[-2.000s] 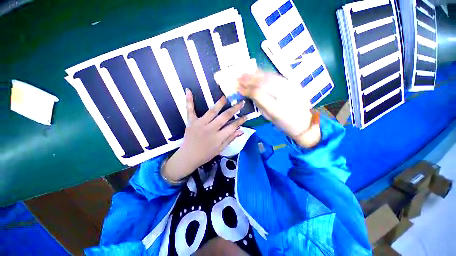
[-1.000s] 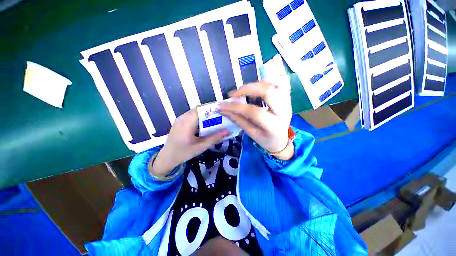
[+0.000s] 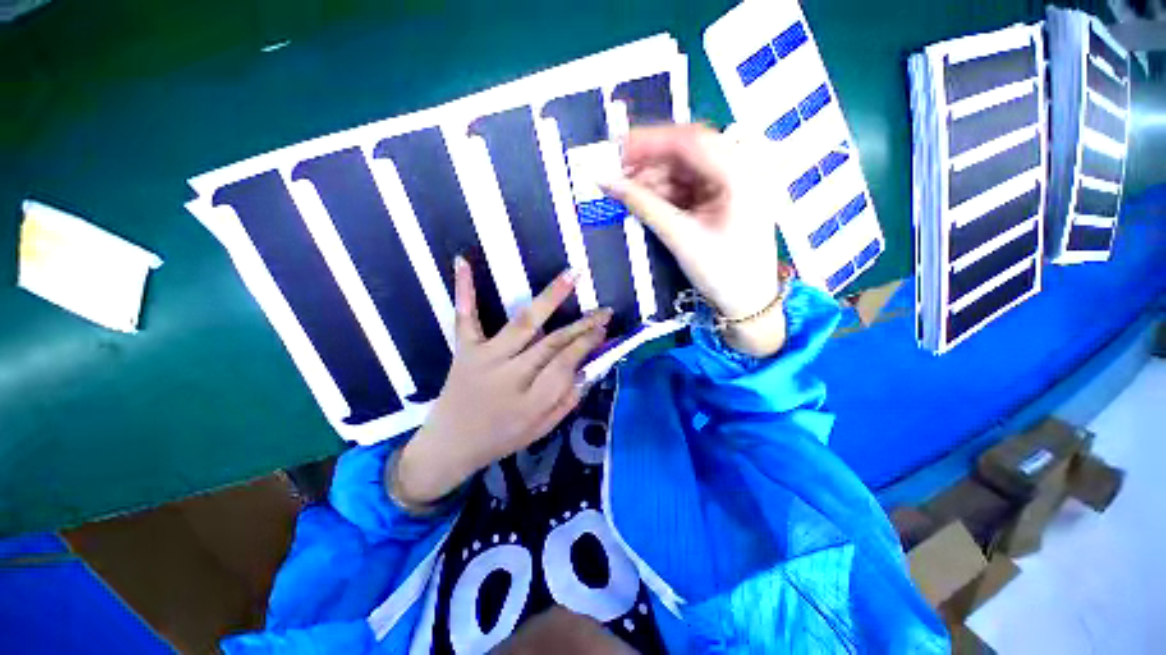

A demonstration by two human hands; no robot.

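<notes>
The backing sheet lies tilted on the green bench with several long black strips side by side. A small white-and-blue label lies across the second strip from the right. My right hand pinches the label's right side at the fingertips. The rightmost strip is partly hidden behind that hand. My left hand lies flat with fingers spread on the sheet's lower edge, holding nothing.
A label sheet with blue rectangles lies right of the main sheet. Stacks of black-striped sheets stand farther right. A blank liner scrap lies at left. Cardboard cartons are on the floor at lower right.
My left hand has let go of the small label piece and spread onto the sheet. My right hand has moved up with the label onto the second strip from the right.
</notes>
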